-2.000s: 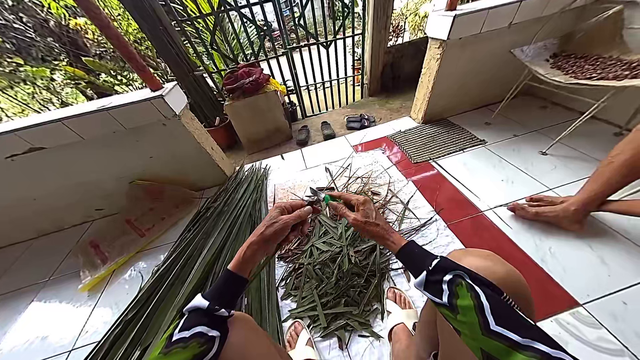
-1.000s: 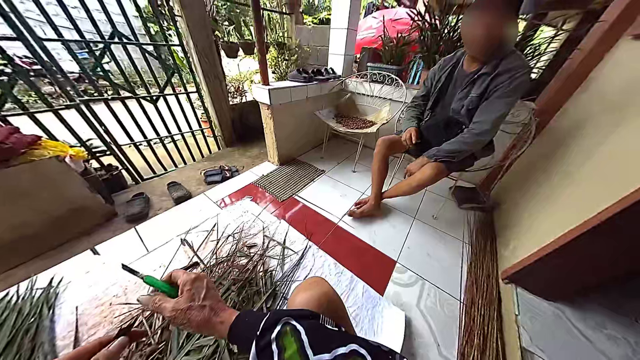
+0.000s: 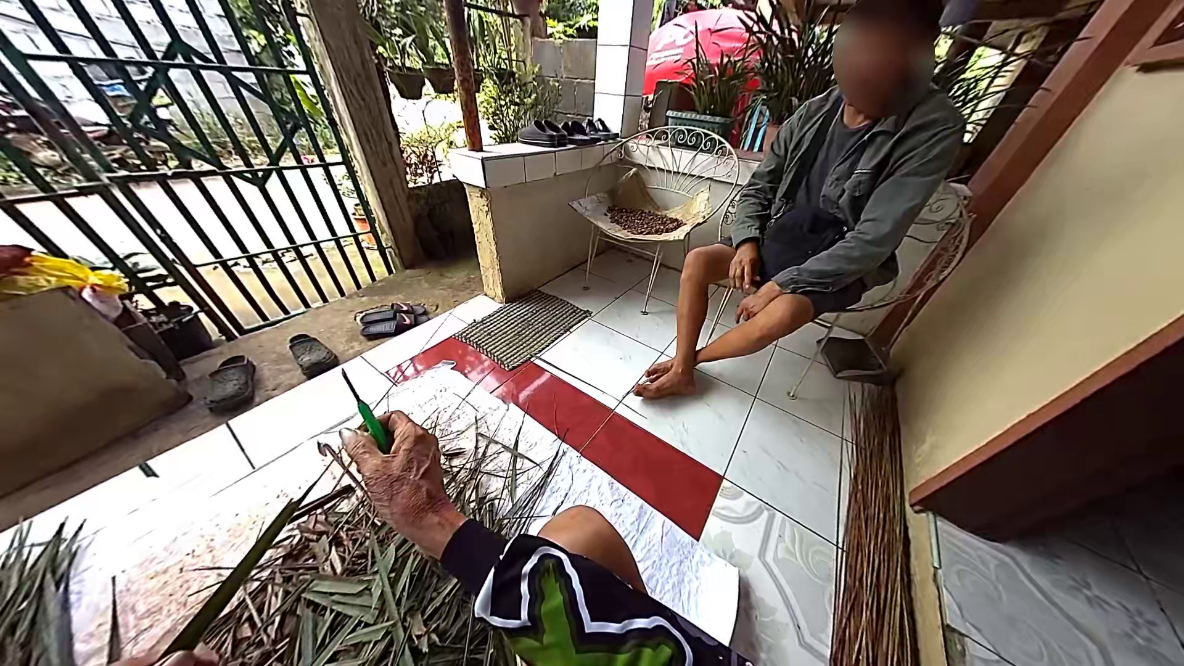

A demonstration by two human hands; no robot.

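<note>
My right hand (image 3: 400, 476) grips a small knife (image 3: 370, 416) with a green handle, its thin dark blade pointing up and left. At the bottom edge, partly cut off, my left hand (image 3: 180, 657) holds the lower end of a long green leaf strip (image 3: 242, 564), which slants up toward my right hand. Cut leaf pieces (image 3: 361, 592) lie heaped beneath both hands on a white sheet (image 3: 666, 573). More long green leaves (image 3: 37, 592) lie at the far left.
A person (image 3: 823, 203) sits on a metal chair at the right, bare feet on the tiles. Near them are a chair (image 3: 689, 153) holding dark beans or nuts, a woven mat (image 3: 523, 328) and a bundle of thin sticks (image 3: 874, 527). Slippers (image 3: 231, 384) lie by the metal gate (image 3: 185, 157).
The view has swung right, bringing the seated person into sight. My right hand was beside my left at first; now they are apart. A long leaf strip now shows in my left hand.
</note>
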